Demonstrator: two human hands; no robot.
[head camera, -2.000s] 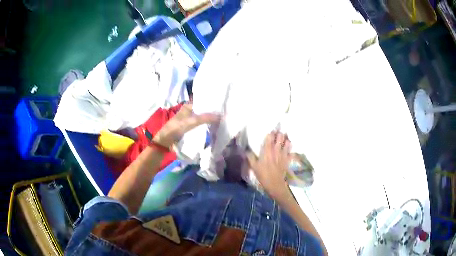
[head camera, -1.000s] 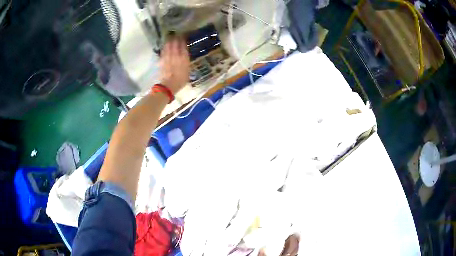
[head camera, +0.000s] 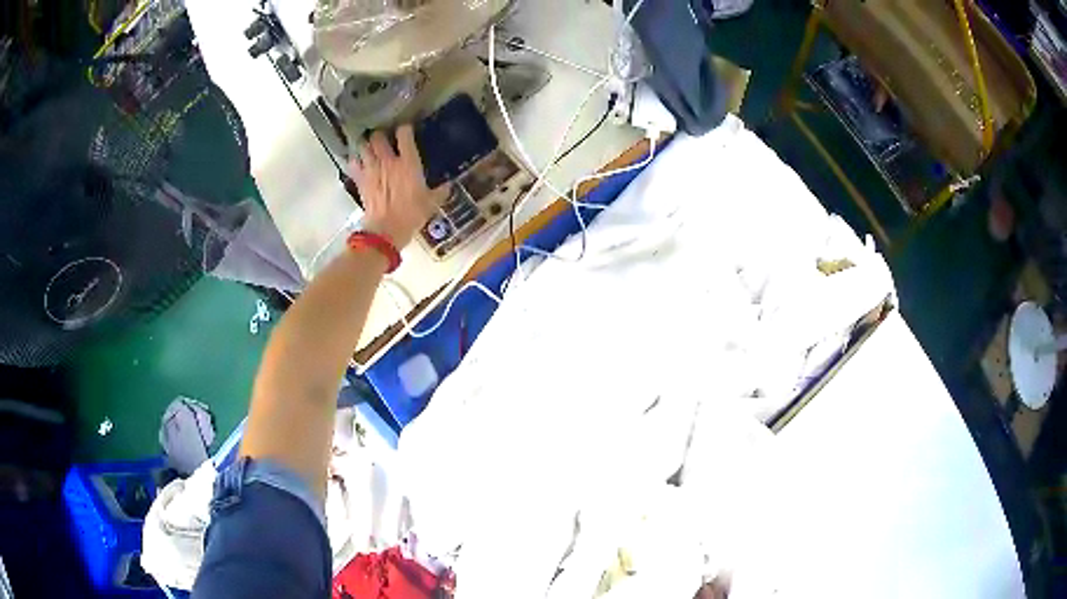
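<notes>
My left hand (head camera: 396, 187), with a red band at the wrist, reaches to the neighbouring pale table (head camera: 293, 176). Its fingers are spread at the left edge of a dark, phone-like device (head camera: 454, 140); whether they touch it I cannot tell. A patterned panel with a round dial (head camera: 474, 211) lies just below the device. Overexposed white cloth (head camera: 562, 386) spreads over the work table in a large heap. My right hand (head camera: 714, 585) is only a small skin-toned patch among the cloth at the bottom edge, mostly cut off or covered.
White cables (head camera: 515, 152) loop over the neighbouring table's wooden edge. A blue bin (head camera: 415, 374) is below it. Red cloth (head camera: 392, 578) lies at bottom left. A blue stool (head camera: 100, 527) and fan (head camera: 82, 293) stand left. A yellow-framed trolley (head camera: 989, 82) stands upper right.
Over two seconds my left hand has gone from the cloth beside the bin to the neighbouring table. Since one second ago it has shifted slightly down. My right hand has dropped almost out of view.
</notes>
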